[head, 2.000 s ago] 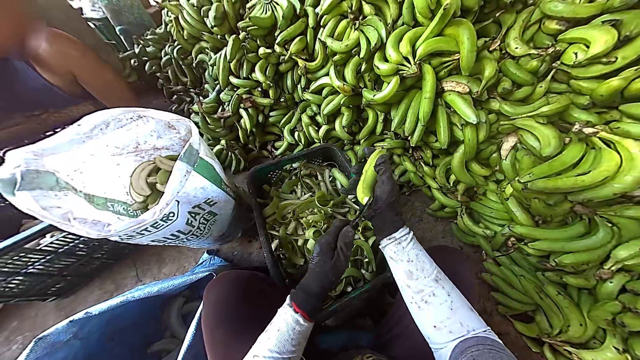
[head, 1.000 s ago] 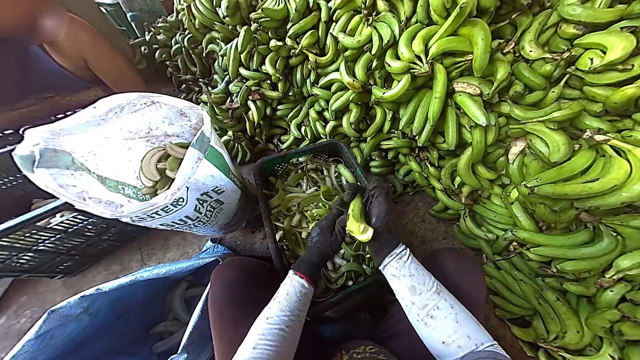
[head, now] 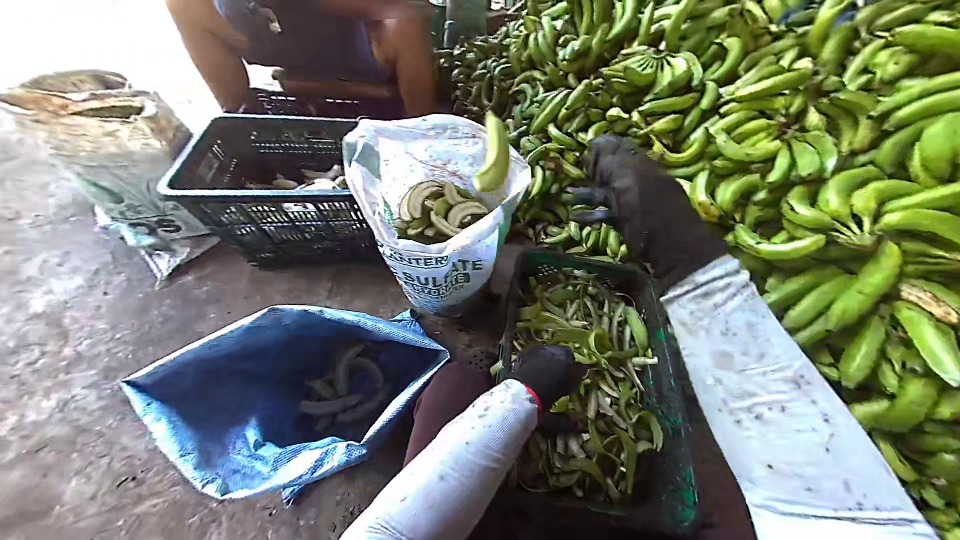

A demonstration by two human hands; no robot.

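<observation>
My right hand (head: 634,199), in a dark glove, is raised beyond the far end of the peel crate with its fingers apart and nothing in them. To its left, a green banana (head: 493,154) is upright in the air over the mouth of a white woven sack (head: 450,270), touched by no hand. Several peeled bananas (head: 431,210) lie in that sack. My left hand (head: 551,371), also gloved, is low over a dark green plastic crate (head: 675,427) of peel strips (head: 592,345); its fingers are hidden, so I cannot tell what it holds.
A blue woven sack (head: 225,367) with peeled bananas lies open at left. Behind it stands a black plastic crate (head: 285,217), with another person (head: 315,45) beyond. A heap of green bananas (head: 795,150) fills the right. Another sack (head: 135,165) is far left.
My hands were together at a green banana over the crate; now they are apart. My right hand has opened and released a banana, now above the white sack. The view has swung left.
</observation>
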